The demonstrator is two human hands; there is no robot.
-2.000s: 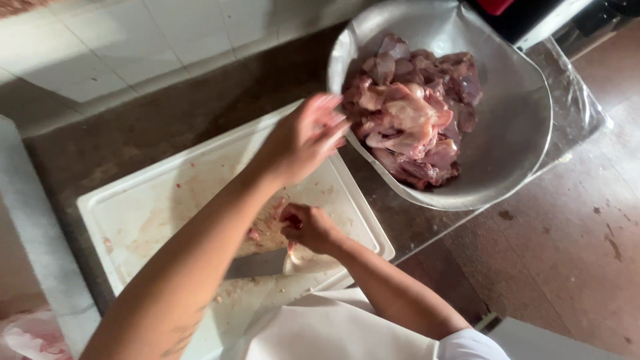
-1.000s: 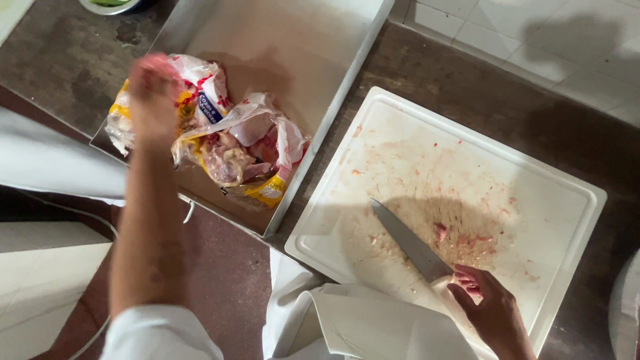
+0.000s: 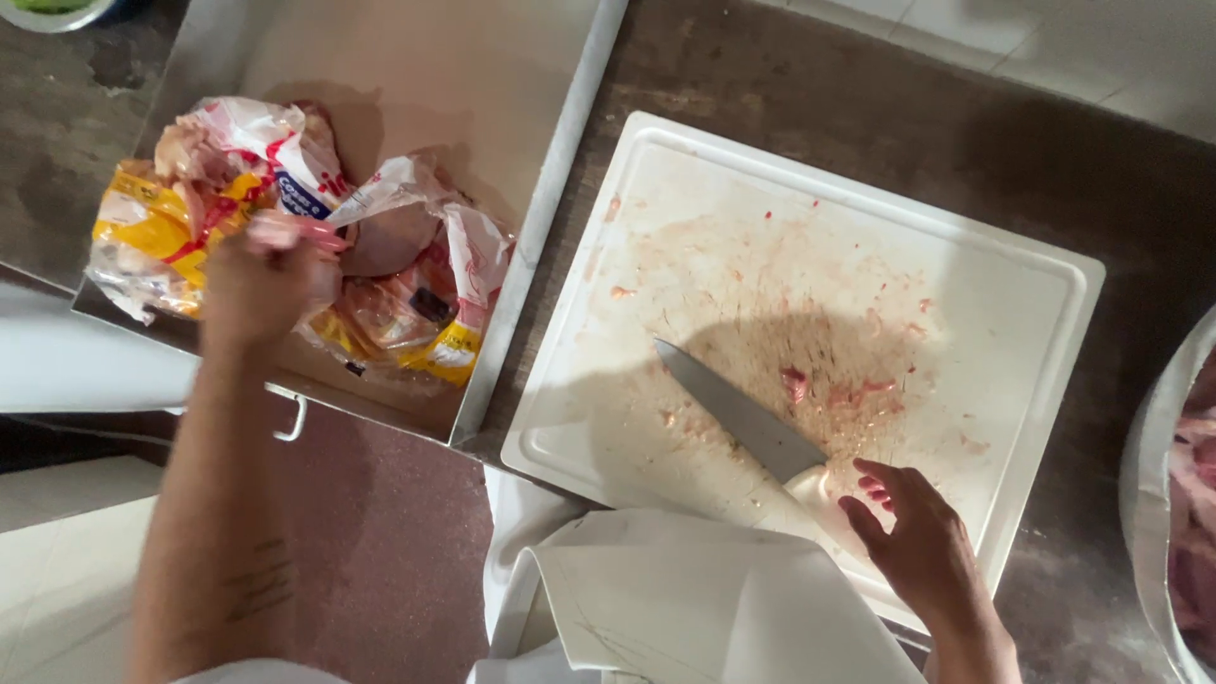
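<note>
My left hand (image 3: pixel 266 280), blurred by motion, is over torn printed plastic bags (image 3: pixel 142 214) of raw poultry pieces (image 3: pixel 195 152) in a metal tray. Its fingers are near the gap between two bags; whether they hold anything cannot be told. My right hand (image 3: pixel 917 537) is above the near right part of a white cutting board (image 3: pixel 988 252), thumb and fingers apart and holding nothing. Just left of its fingertips lies a chef's knife (image 3: pixel 741 408) with a pale handle, its tip pointing to the far left. Small meat scraps (image 3: pixel 794 384) and pinkish smears are on the board.
The metal tray (image 3: pixel 556 180) has a raised wall beside the board. At the right edge, a metal bowl (image 3: pixel 1148 494) holds raw meat (image 3: pixel 1195 532). A bowl with something green (image 3: pixel 43 5) is at the top left. A tiled wall (image 3: pixel 950 28) borders the dark counter (image 3: pixel 665 57).
The view has swung from the meat bowl to the tray. My left hand has gone from over the board to the bags. My right hand's fingers have spread beside the knife handle.
</note>
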